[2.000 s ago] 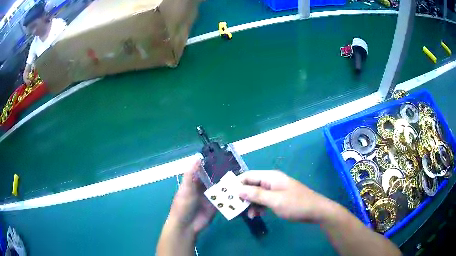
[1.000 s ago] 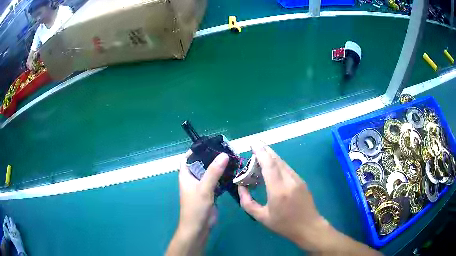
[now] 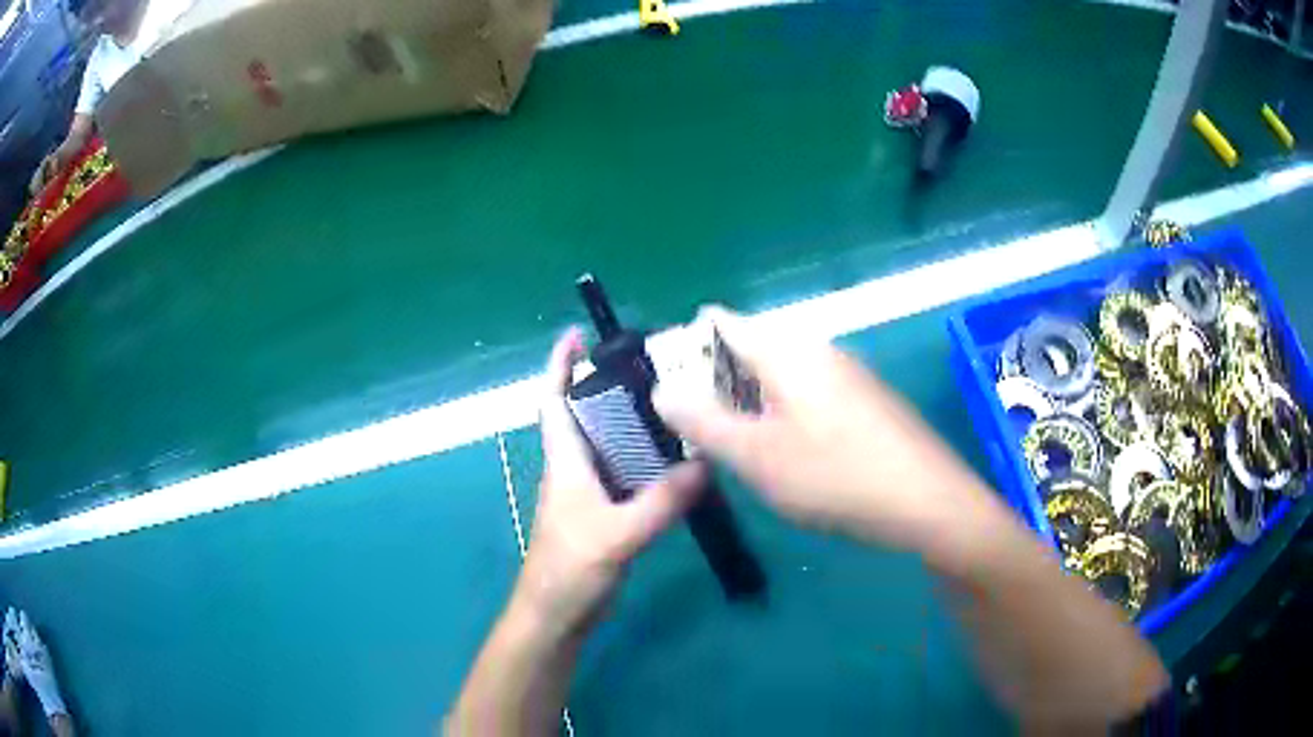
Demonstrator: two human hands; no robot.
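A cylindrical unit (image 3: 622,432) with a ribbed grey side is held above the green worktop in front of me. Its thin black rod end points away, and its thicker black handle (image 3: 724,544) points towards me and to the right. My left hand (image 3: 588,497) grips the housing from the left, thumb across its near side. My right hand (image 3: 770,418) is blurred at the unit's right side, its fingers on a circuit board (image 3: 734,372) seen nearly edge-on. The wires are not visible.
A blue parts bin (image 3: 1030,497) of gold and silver rings stands at right. Across the pale rail (image 3: 360,454), the belt bears another unit (image 3: 943,112) and yellow tubes (image 3: 1214,138). A carton (image 3: 317,72), a red bin (image 3: 58,216) and a person's arm are upper left. A gloved hand shows lower left.
The unit has turned so its ribbed side faces up. The board has moved from its near right side to its far right side. The other unit on the belt appears further left.
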